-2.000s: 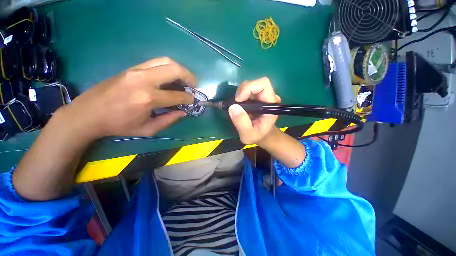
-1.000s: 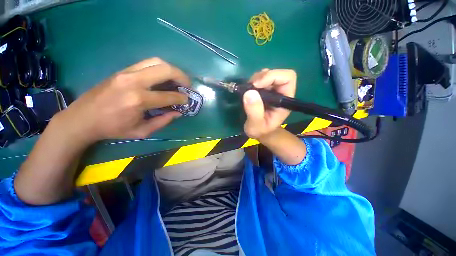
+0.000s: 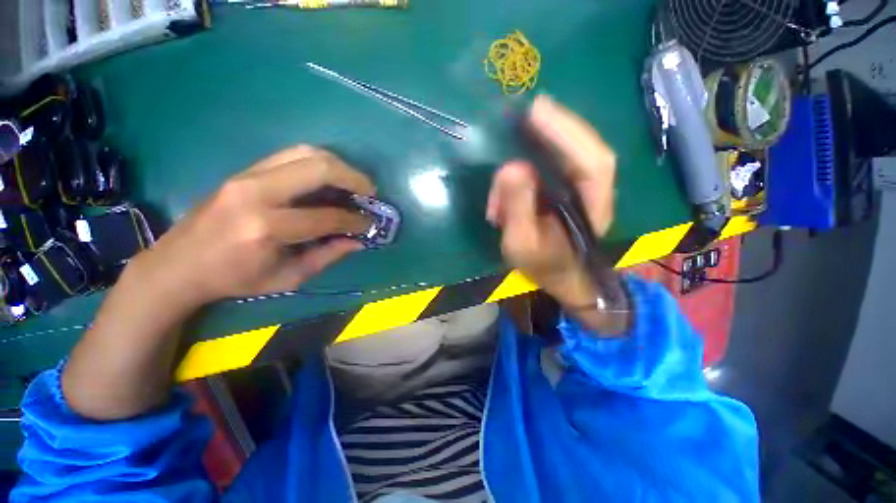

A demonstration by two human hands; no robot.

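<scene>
My left hand [image 3: 270, 221] holds a small black and silver watch-like unit [image 3: 380, 222] between thumb and fingers, above the green mat. Its right end shows; the rest is hidden by my fingers. My right hand [image 3: 555, 196] is blurred and holds the black soldering iron [image 3: 570, 211], right of the unit and apart from it. The iron points up and away; its tip is too blurred to see. Tweezers [image 3: 388, 100] lie on the mat beyond my hands.
Black waiting units [image 3: 74, 241] are piled at left. A divided parts tray [image 3: 103, 37] is back left. Yellow rubber bands [image 3: 513, 62] lie at the back. At right are a grey cylinder tool [image 3: 688, 138], a round reel [image 3: 764, 103], a blue box [image 3: 801, 162] and a fan [image 3: 732, 25].
My right hand has drawn the iron away from the unit, to the right, and tilted it upward. My left hand still holds the unit. The view has shifted, showing more of the parts tray.
</scene>
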